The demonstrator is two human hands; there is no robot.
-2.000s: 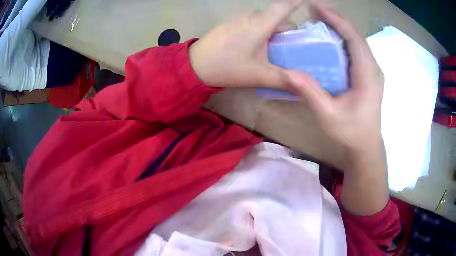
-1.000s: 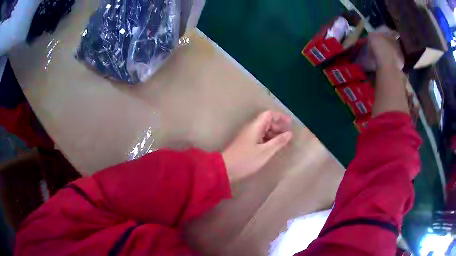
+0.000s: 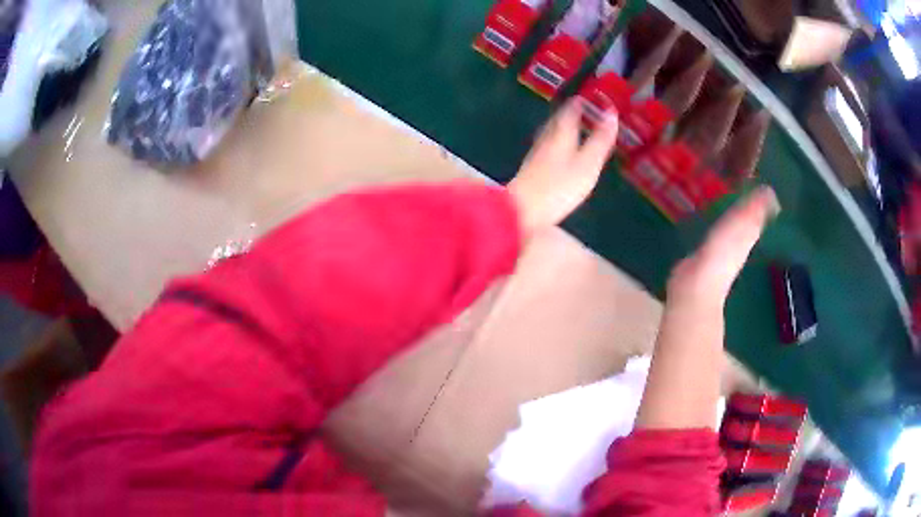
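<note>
A row of red retail boxes (image 3: 656, 180) stands on the green conveyor belt, with brown card flaps at their far side. My left hand (image 3: 571, 162) is at the near side of the row, thumb and fingers apart, its fingertips at or over a red box; whether it touches is blurred. My right hand (image 3: 722, 252) is over the belt near the row's right end, fingers extended, with nothing seen in it. White wrapping sheets (image 3: 566, 444) lie on the table, partly behind my right forearm.
A plastic bag with dark contents (image 3: 187, 86) lies at the table's upper left. A single dark block (image 3: 795, 303) lies on the green belt (image 3: 404, 71) at the right. Red-and-black radios (image 3: 762, 444) are stacked at the lower right. Tan cardboard (image 3: 353, 151) covers the table.
My left hand has moved from the table to the box row. My right hand has drawn back from the boxes towards the right. More boxes and the waiting radios have come into view.
</note>
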